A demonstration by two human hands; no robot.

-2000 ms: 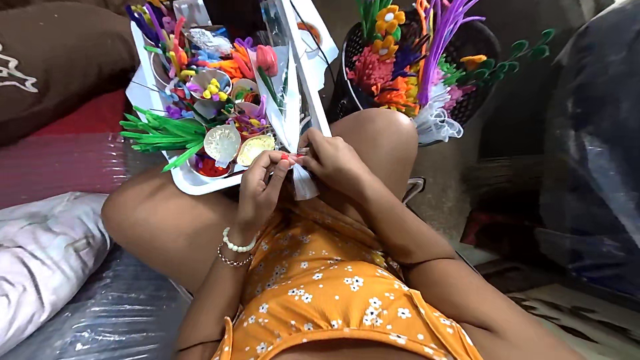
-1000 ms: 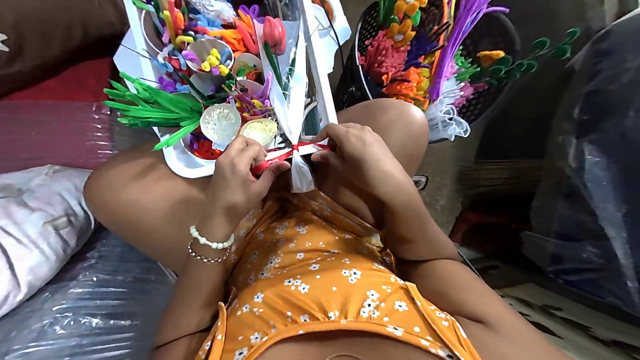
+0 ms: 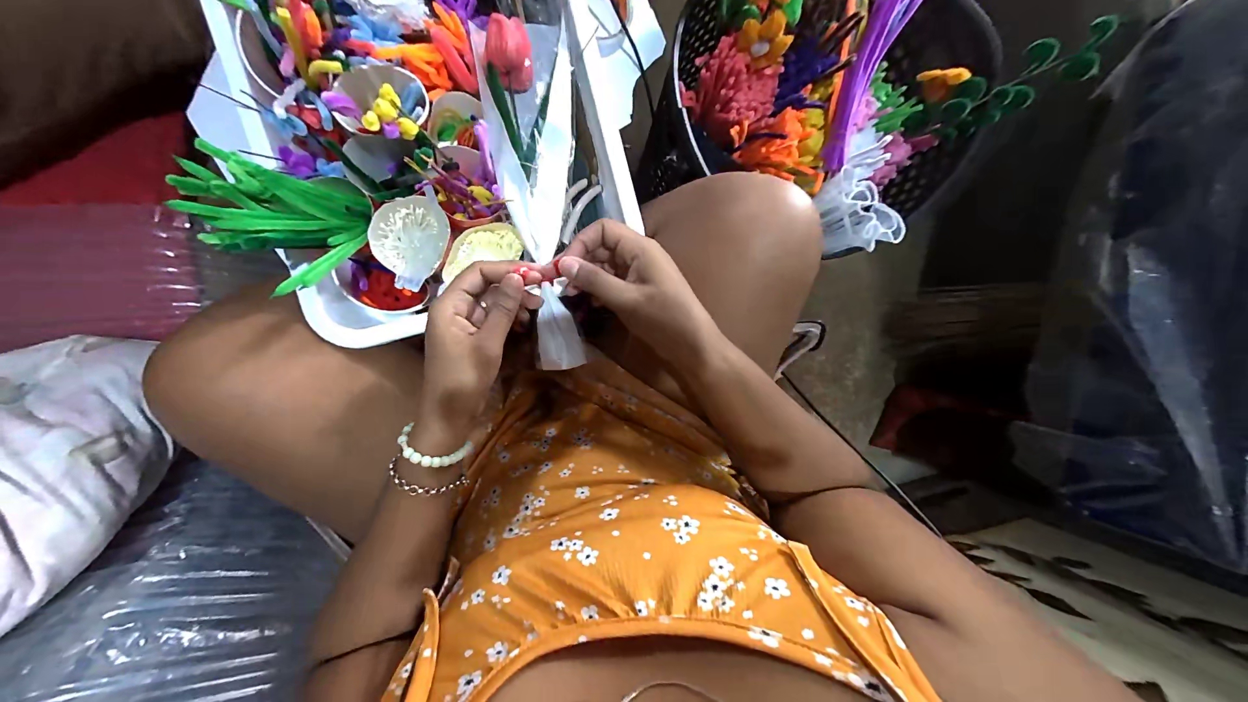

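A pink tulip (image 3: 509,54) with a green stem lies in a white and clear wrapper (image 3: 541,185) between my knees. The wrapper narrows at my fingertips and flares below them. My left hand (image 3: 476,327) pinches a red ribbon (image 3: 527,273) at the left of this neck. From the right, my right hand (image 3: 634,292) pinches the ribbon between thumb and finger. Both hands are close together, and the fingers hide most of the ribbon and any knot.
A white tray (image 3: 366,334) with cups of colourful pipe-cleaner pieces reaches over my left thigh. Green fuzzy leaves (image 3: 273,205) stick out over its left side. Beyond my right knee stands a black perforated basket (image 3: 960,58) of fuzzy flowers. A light cushion (image 3: 73,468) lies at the left.
One second ago the red ribbon was stretched out to both sides between my hands. Now my hands are nearer each other at the wrapper's neck, and less ribbon shows.
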